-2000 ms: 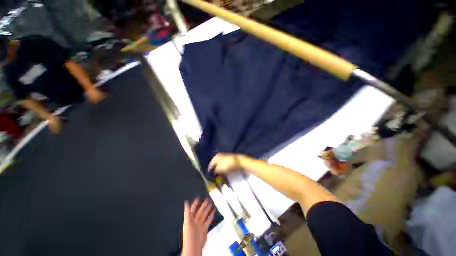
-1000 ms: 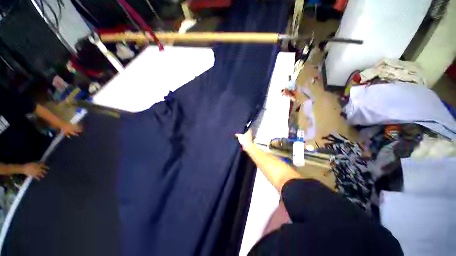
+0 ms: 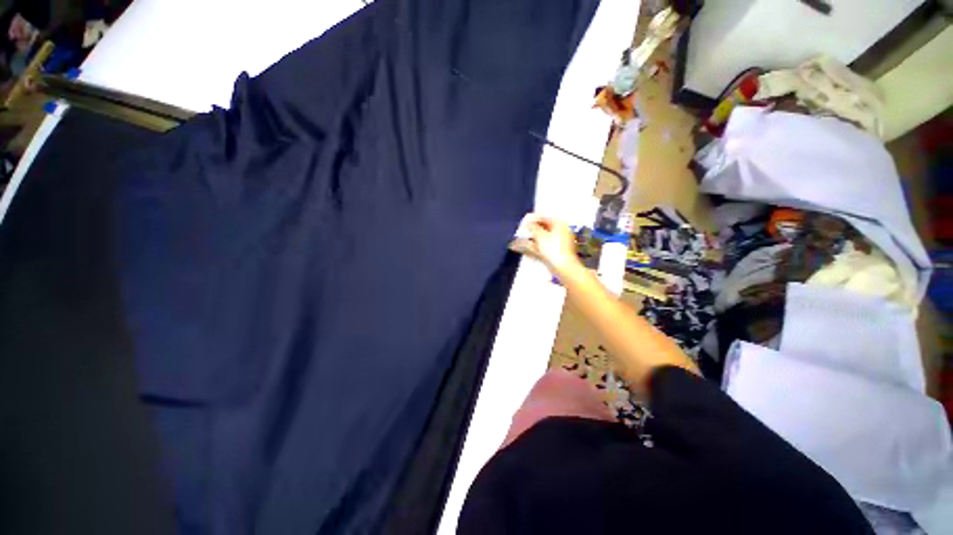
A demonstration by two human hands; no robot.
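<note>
The navy fabric (image 3: 345, 251) runs from the top centre down to the bottom, with folds at its upper left. It lies over the black fabric (image 3: 63, 345), which shows at the left and as a strip near the table's right edge. My right hand (image 3: 545, 240) is closed on the navy fabric's right edge, above the white table border. My left hand is not in view.
The white table (image 3: 570, 136) has its rim at the right. A brass-coloured rail (image 3: 136, 109) shows at the upper left. A dark unit with blue bits (image 3: 611, 217) and a cable sits by the rim. Scraps (image 3: 674, 235) and white cloth bundles (image 3: 815, 167) lie at the right.
The view has turned and moved closer; the yellow pole and the second worker's hands have left it. The navy fabric covers more of the black at the left. My right hand still holds its edge.
</note>
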